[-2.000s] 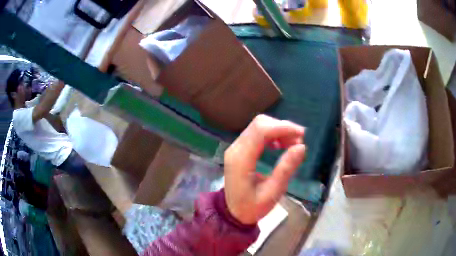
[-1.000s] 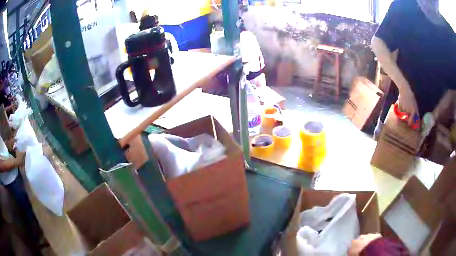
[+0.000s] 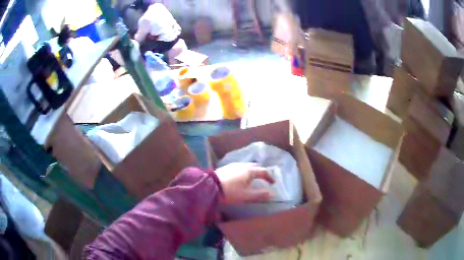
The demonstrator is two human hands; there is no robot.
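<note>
My left hand (image 3: 247,184), in a dark red sleeve, reaches from the lower left into the open carton (image 3: 272,231) in the middle. It lies on the cloudy white bagged product (image 3: 277,162) inside. Its thumb and fingers are apart, and I see no grip on the bag. The item in the bag is hidden. My right hand is not in view. A second open carton (image 3: 346,203) stands to the right with a flat white pad (image 3: 353,150) inside. A third open carton (image 3: 157,160) at the left holds another white bag (image 3: 124,134).
Yellow tape rolls (image 3: 226,91) stand behind the cartons. A person (image 3: 330,15) in dark clothes is behind a closed carton (image 3: 329,66). Stacked brown boxes (image 3: 432,56) are at the right. A green metal post (image 3: 135,66) and a shelf with a black jug (image 3: 48,81) are at the left.
The view has swung right, showing the pad carton and stacked boxes more fully. My right hand, at the carton's edge a second ago, is out of view; my left hand is now on the bag.
</note>
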